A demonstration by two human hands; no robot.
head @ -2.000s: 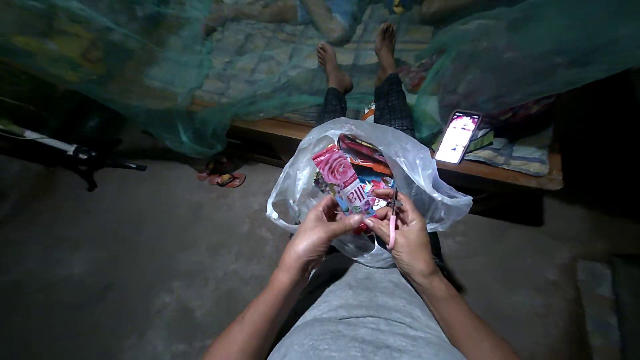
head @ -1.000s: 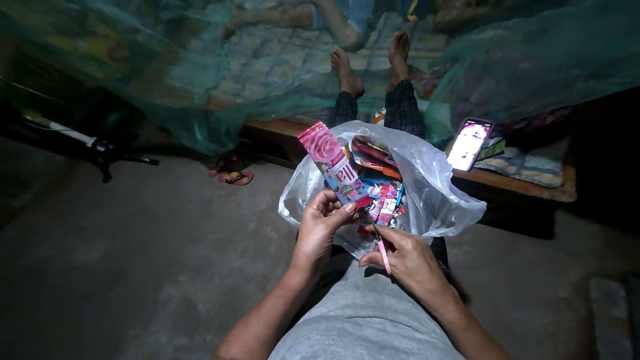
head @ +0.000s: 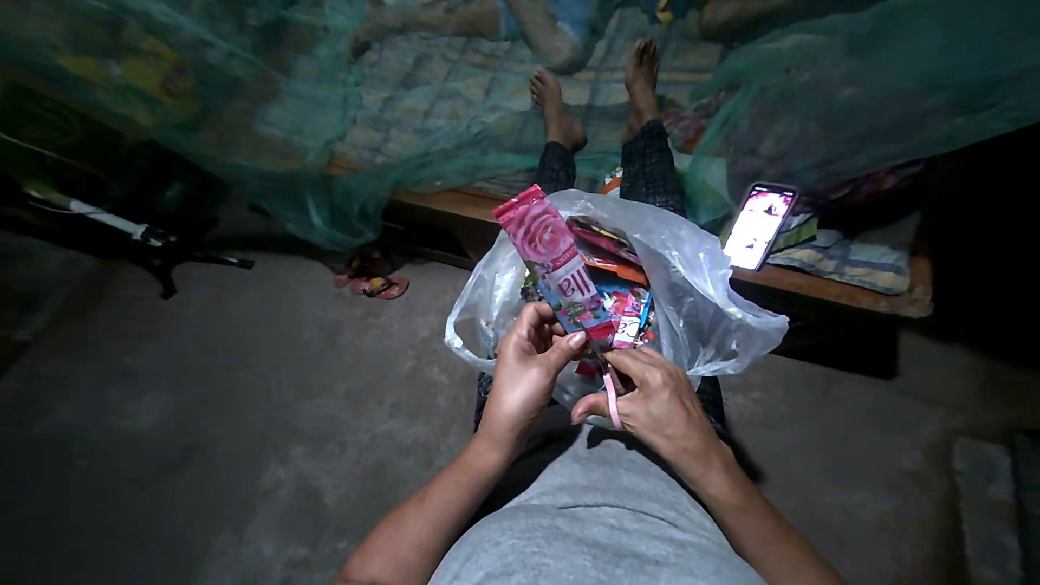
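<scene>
My left hand (head: 532, 366) pinches the lower end of a pink printed wrapper (head: 555, 256) with a rose picture, which slants up to the left. In my right hand (head: 654, 398) is a pair of scissors with pink handles (head: 612, 398); the blades are at the wrapper's lower edge and partly hidden by my fingers. Under and beyond both hands a translucent plastic bag (head: 691, 276) lies wide open on my lap. Colourful wrappers and cut pieces (head: 621, 301) fill it.
Past the bag, legs in dark trousers rest on a wooden bed (head: 845, 296) behind green netting (head: 325, 162). A lit phone (head: 760, 226) leans at the bed's edge. Sandals (head: 378, 284) and a black-legged stand (head: 162, 252) are on the floor at left.
The wrapper was low over the bag two seconds ago; it now stands out higher and further left. My right hand with the scissors has dropped to the wrapper's lower end.
</scene>
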